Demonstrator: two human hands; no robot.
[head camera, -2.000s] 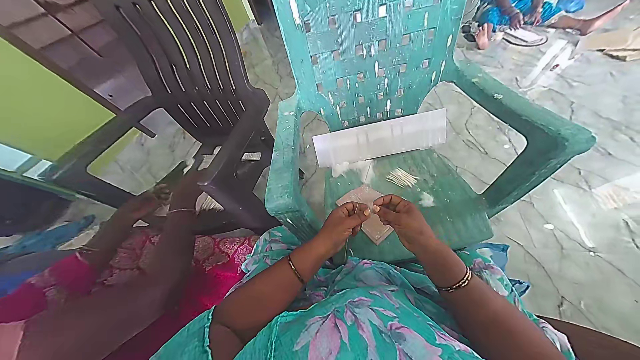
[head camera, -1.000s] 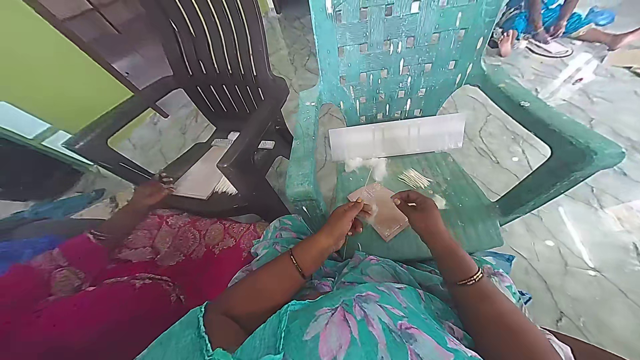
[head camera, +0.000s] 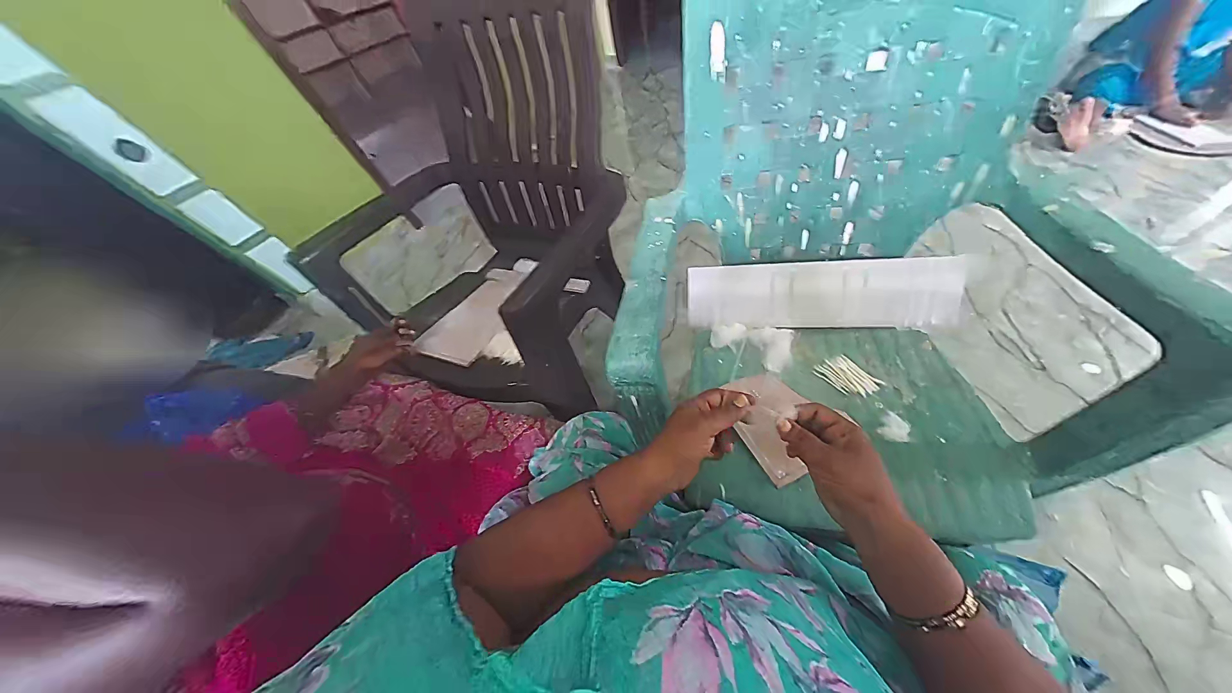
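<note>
My left hand and my right hand are held a short gap apart over the green plastic chair's seat. Fingertips of both are pinched, and a faint wisp of white cotton seems to stretch between them. Below lies a square, pale brown board, partly covered by my fingers. Behind it sits loose cotton wool. A small pile of thin white sticks, which look like rolled cotton wicks, rests to the right, with a cotton tuft nearby.
A long white box or folded sheet stands across the seat's back. At left, a person in pink has a hand beside a pale board on a dark plastic chair. Another person's foot shows at upper right.
My hands were together two seconds ago; now a gap separates them. The neighbour's hand is by the board's left edge, while two seconds ago both arms reached to the dark chair.
</note>
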